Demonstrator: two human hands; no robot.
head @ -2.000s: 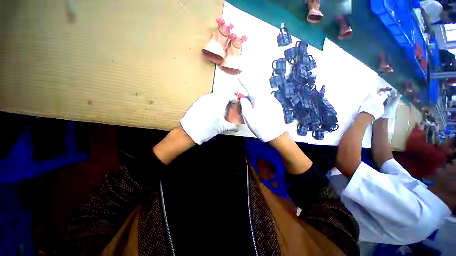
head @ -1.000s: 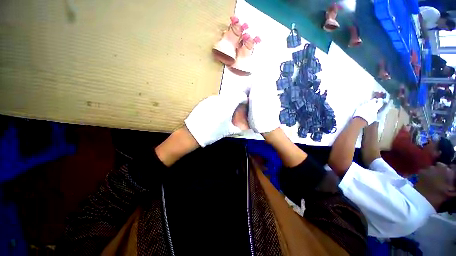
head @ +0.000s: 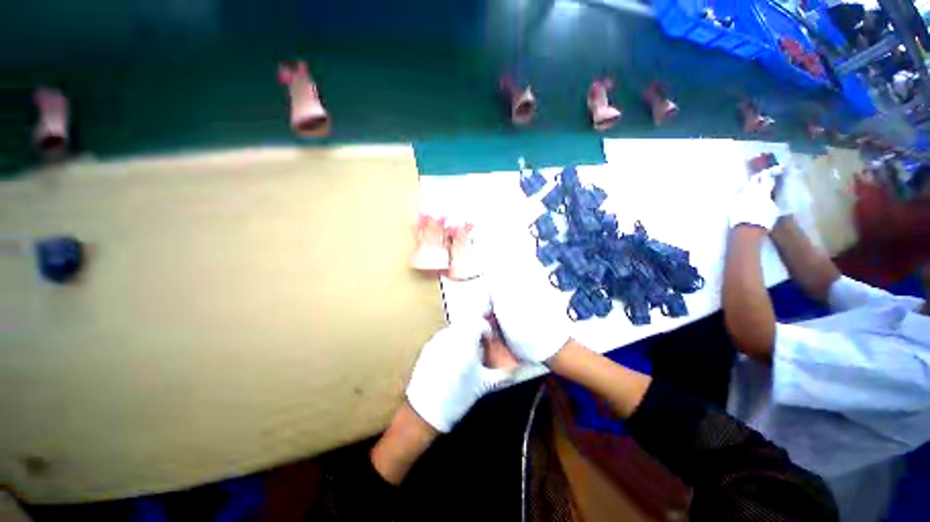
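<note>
My left hand and my right hand, both in white gloves, are close together at the front edge of the white sheet. Both hold one flesh-coloured body piece between them. Its upper part is mostly hidden by the fingers. Two more body pieces with red tips stand side by side just beyond my hands, where cardboard and white sheet meet. A heap of dark looped parts lies on the white sheet to the right of my hands.
A green conveyor runs beyond the sheets and carries several spaced body pieces. A lone dark part lies on the tan cardboard at left. A neighbour's gloved hands are at right. Blue totes stand at upper right.
The view has swung up and left, so more of the conveyor, the cardboard and the lone dark part now show. My hands stay together on the body piece.
</note>
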